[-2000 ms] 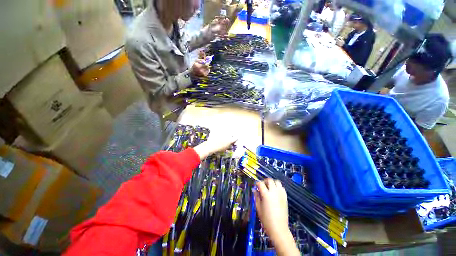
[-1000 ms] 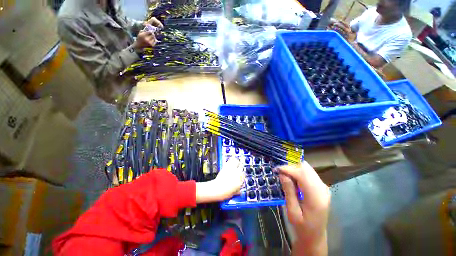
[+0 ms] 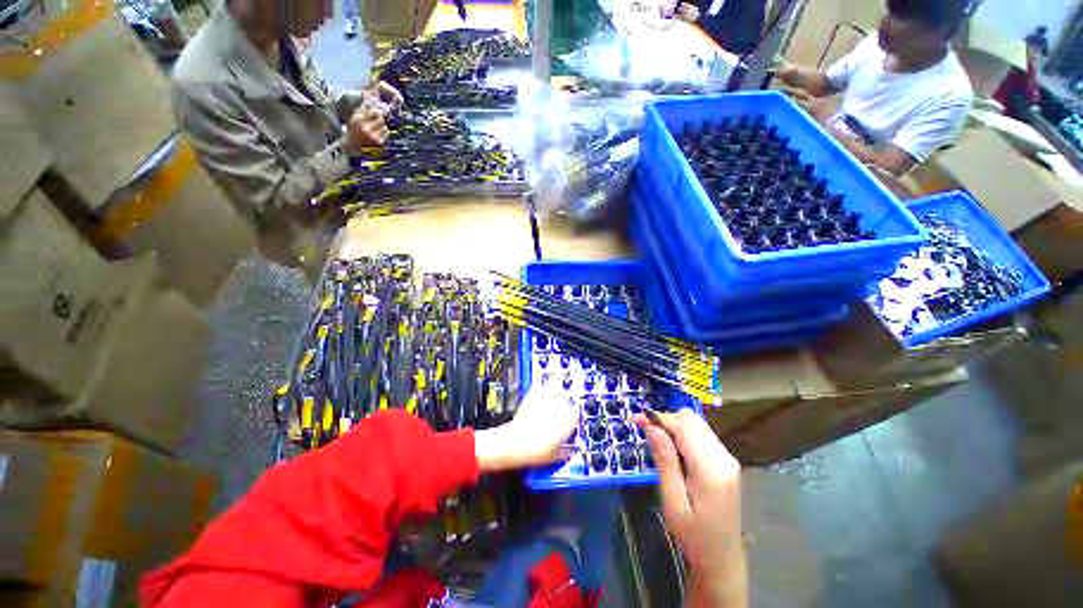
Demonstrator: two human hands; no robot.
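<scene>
The near blue tray (image 3: 591, 479) holds rows of small black-and-silver modules (image 3: 597, 434). My left hand (image 3: 540, 424), in a red sleeve, is over the tray's left side; its fingertips are blurred and I cannot tell if they grip anything. My right hand (image 3: 694, 461) is at the tray's right side, thumb and forefinger close together at a small dark piece. A loose bundle of black cables (image 3: 600, 330) with yellow ends lies diagonally across the tray, beyond both hands. Dense rows of black cables with yellow bands (image 3: 392, 344) lie left of the tray.
Stacked blue totes (image 3: 784, 261) with dark parts stand at the right; a side tote (image 3: 968, 315) is farther right. A clear plastic bag (image 3: 594, 154) and more cables (image 3: 428, 154) lie beyond. A person (image 3: 255, 131) stands back left, another (image 3: 909, 95) back right. Cartons (image 3: 83, 297) fill the left.
My left hand has come from the cable rows to the tray. My right hand has moved off the cable bundle to the tray's near right side. The view has shifted.
</scene>
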